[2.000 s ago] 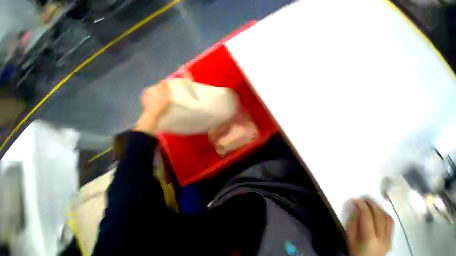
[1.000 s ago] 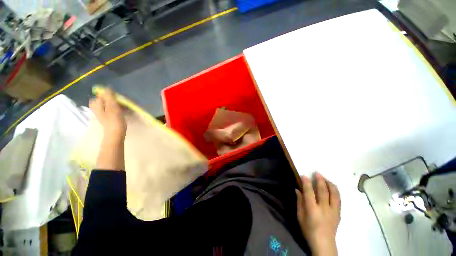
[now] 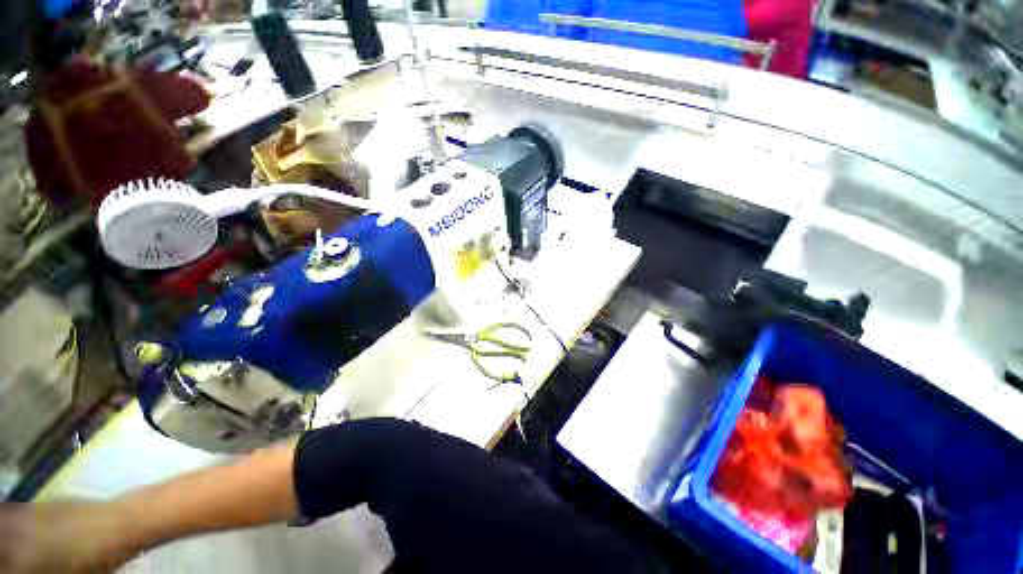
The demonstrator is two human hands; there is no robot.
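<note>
The blue sewing machine head (image 3: 370,294), with a white end marked MEIDONG, stands in the left middle of the view. My right forearm, in a short black sleeve, reaches left across the front of it. My right hand (image 3: 45,540) is at the lower left edge, blurred and cut off, so its fingers and anything in them cannot be made out. The needle area is not clearly visible. Yellow-green handled scissors (image 3: 497,350) lie on the white table (image 3: 449,392) right of the machine head. My left hand is not in view.
A blue crate (image 3: 698,465) with red-orange items stands at lower right, beside a pale metal box (image 3: 628,415). A white clip fan (image 3: 159,224) is at upper left. A thin black cord runs right of the scissors. A person in dark red (image 3: 107,140) is behind at left.
The view has swung right from the red bin and table to the machine and blue crate. The beige panel and my left hand have left view. My right hand now appears at the left edge.
</note>
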